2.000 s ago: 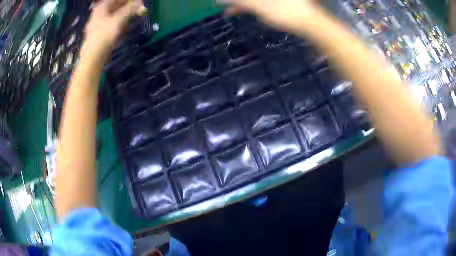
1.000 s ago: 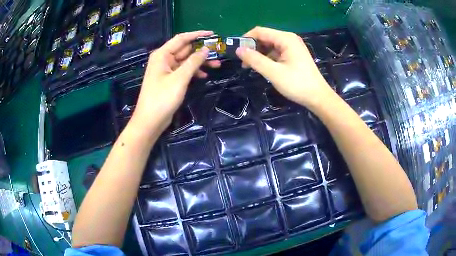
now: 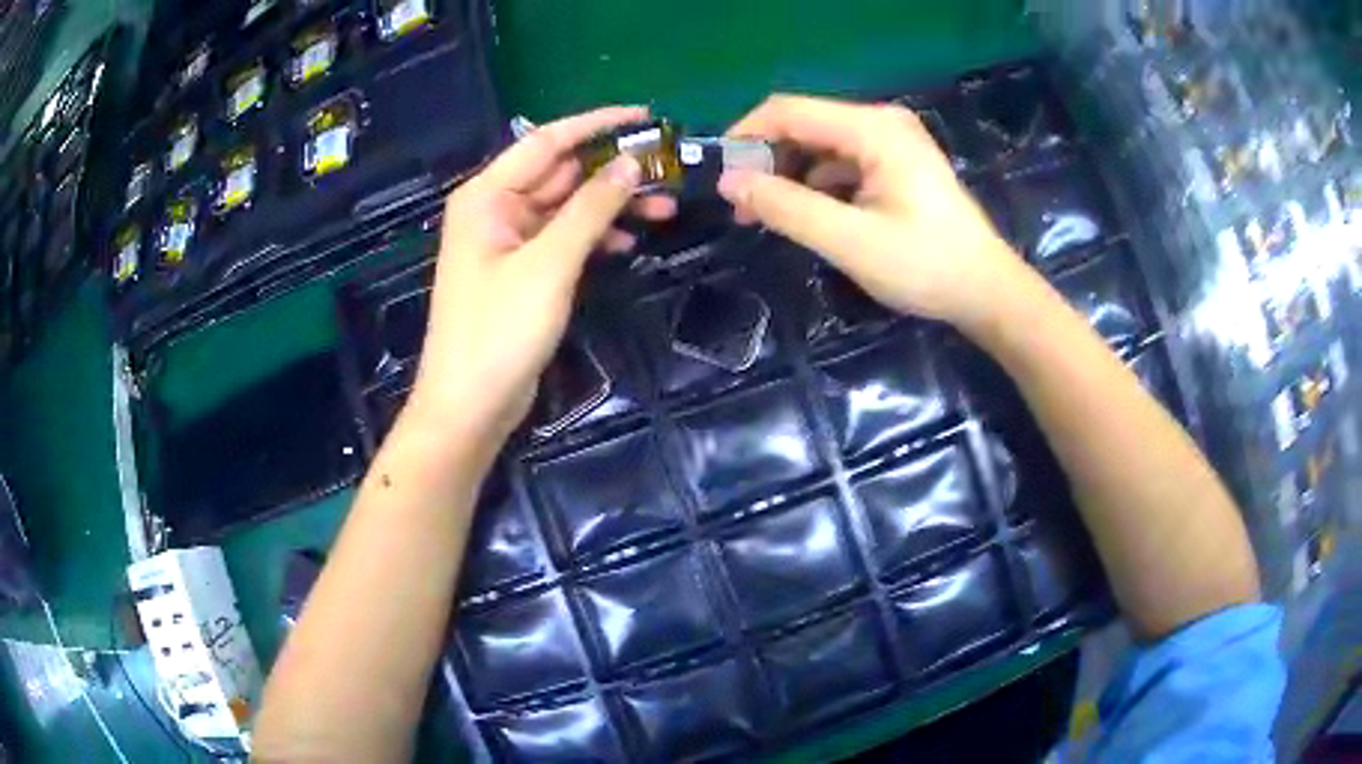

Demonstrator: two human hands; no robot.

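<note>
My left hand (image 3: 545, 202) holds a small watch case (image 3: 645, 154) with gold and white inside, between thumb and fingers. My right hand (image 3: 844, 194) holds a grey-white screen part (image 3: 747, 155) just right of the case, its dark end close to the case. I cannot tell whether the two parts touch. Both hands are above the back part of the near black tray (image 3: 754, 448). Some of its back pockets hold dark units (image 3: 722, 326); the pockets nearer to me look shiny and hold no unit that I can see.
Left black trays (image 3: 284, 224) with rows of cases are at the upper left. Clear trays (image 3: 1270, 284) stand at the right. A white power strip (image 3: 191, 634) with wires is at the lower left. Green bench mat (image 3: 717, 52) shows at the back.
Since two seconds ago, my hands have come together over the near tray with the case and screen part. Over the last second they stay close together, and the view has shifted slightly.
</note>
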